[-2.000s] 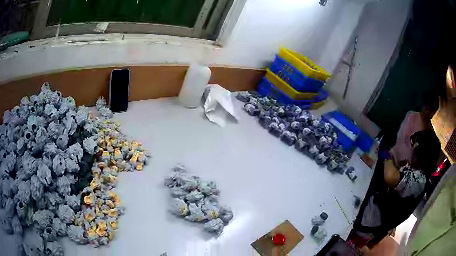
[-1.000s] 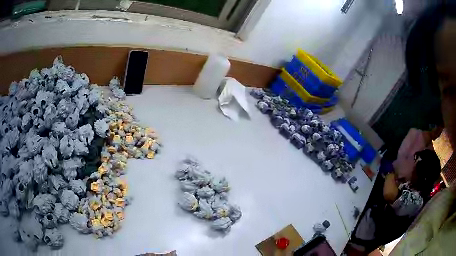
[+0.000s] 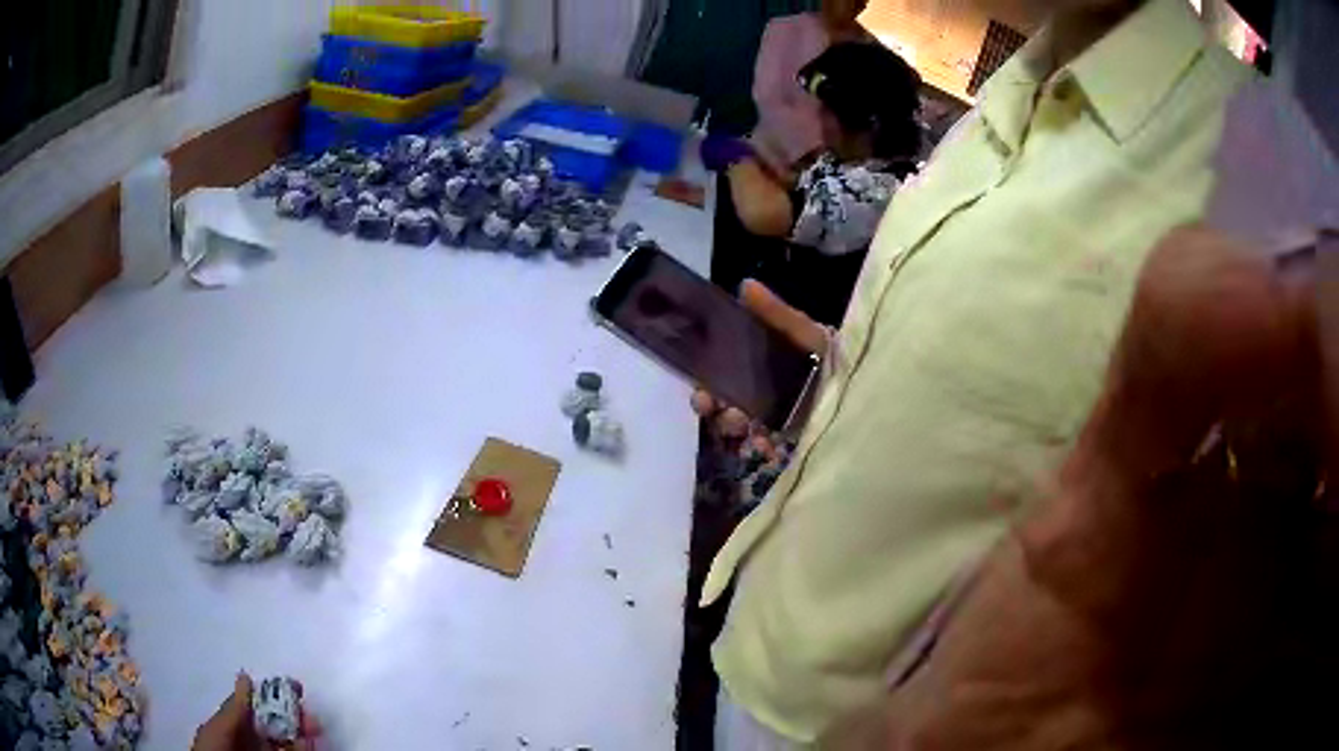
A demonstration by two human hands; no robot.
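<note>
My left hand (image 3: 223, 719) shows only in part at the bottom left edge, its fingers around a pale grey ridged hair piece (image 3: 275, 709). A large blurred brown shape (image 3: 1175, 514) lies close to the camera at the right; I cannot tell whether it is my right hand or arm. A small cluster of joined heads (image 3: 253, 496) lies on the white table. A red glue cap (image 3: 491, 497) sits on a tan board (image 3: 514, 546). Grey pieces with peach face pieces (image 3: 88, 631) are cut off at the left edge.
A person in a pale yellow shirt (image 3: 896, 440) stands at the right, holding a dark tablet or phone (image 3: 705, 330) over the table edge. Another person (image 3: 852, 176) is behind. Darker grey-blue parts (image 3: 441, 191), stacked bins (image 3: 389, 66), a white bottle (image 3: 146, 220) and cloth (image 3: 220, 235) are farther back.
The view has swung right, so the table things have shifted left and the big grey heap is mostly out. The standing person and tablet show more. The hand with the grey piece has come into view.
</note>
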